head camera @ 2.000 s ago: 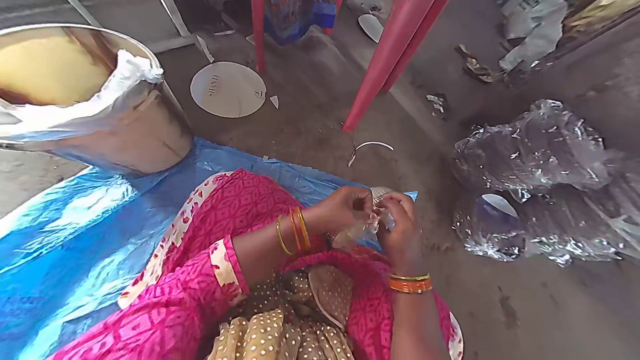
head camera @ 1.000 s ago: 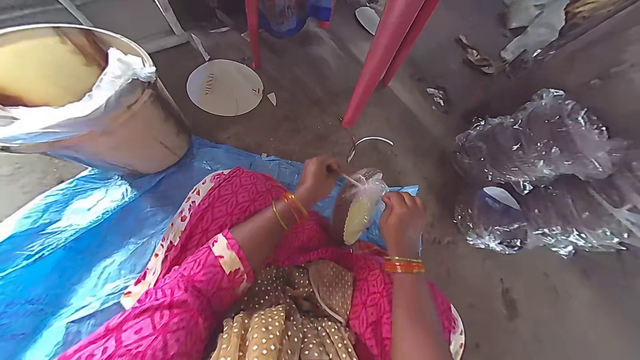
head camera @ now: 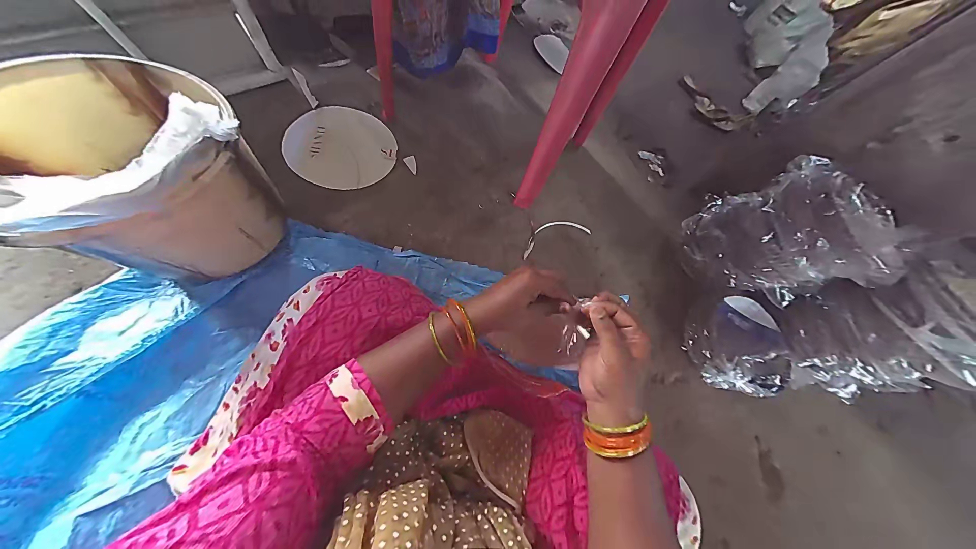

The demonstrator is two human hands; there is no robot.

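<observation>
Above my lap my left hand (head camera: 534,299) and my right hand (head camera: 616,343) meet at the gathered top of a small clear plastic bag (head camera: 568,339). The right thumb and fingers pinch the gathered plastic. My left fingertips are closed close against its other side; their exact hold is partly hidden. Below the fingers the bag hangs, glossy and see-through, and its contents are hard to make out.
A large metal drum (head camera: 191,206) lined with white plastic stands on a blue plastic sheet (head camera: 99,366) at left. Ahead are a white disc (head camera: 339,149) and red chair legs (head camera: 557,114). Clear plastic packs (head camera: 801,229) lie at right on the floor (head camera: 801,465).
A second ago my hands were apart, with a bag holding something round and yellowish between them. Now they are together at the bag's top, and the yellowish thing is no longer plain to see.
</observation>
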